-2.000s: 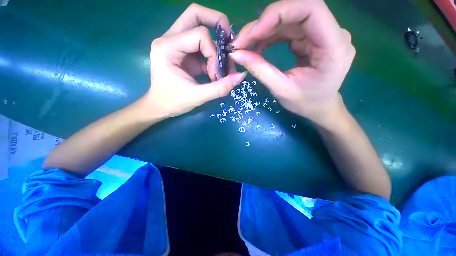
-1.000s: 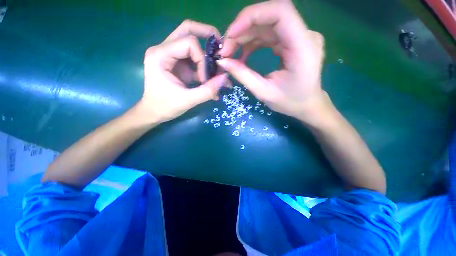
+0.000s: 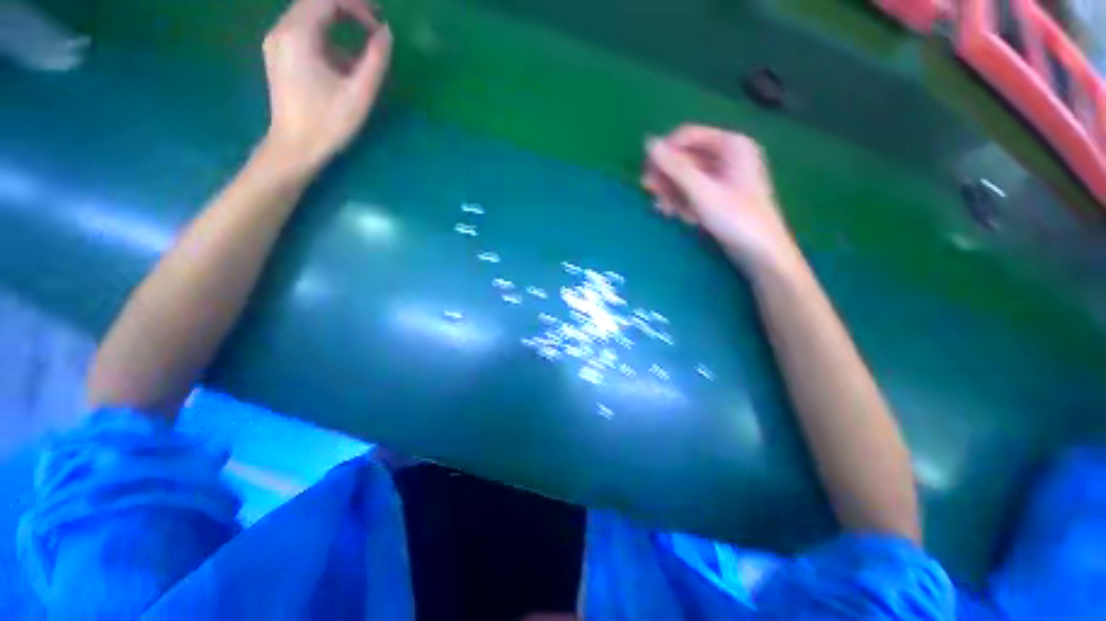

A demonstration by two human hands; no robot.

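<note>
The picture is blurred. My left hand (image 3: 325,85) is at the upper left by the top edge, its thumb and fingers loosely curved, with no part visible in it. My right hand (image 3: 713,182) is right of centre, low over the green surface, fingers curled and fingertips close together; whether a tiny clip is between them cannot be told. Small silver clips (image 3: 594,309) lie in a scattered pile between my forearms, with several strays to its upper left. A dark round part (image 3: 764,86) lies beyond my right hand. Another dark part (image 3: 980,204) lies farther right.
The glossy green surface (image 3: 509,425) curves in front of my blue smock. Red-orange divided trays (image 3: 1019,91) stand at the upper right. A whitish blurred thing (image 3: 43,46) is at the upper left. Blue cloth (image 3: 1061,534) shows at the lower right.
My hands have moved apart, left hand up and left, right hand down. The dark part they held is gone from between them. The view has shifted; more strays show left of the pile.
</note>
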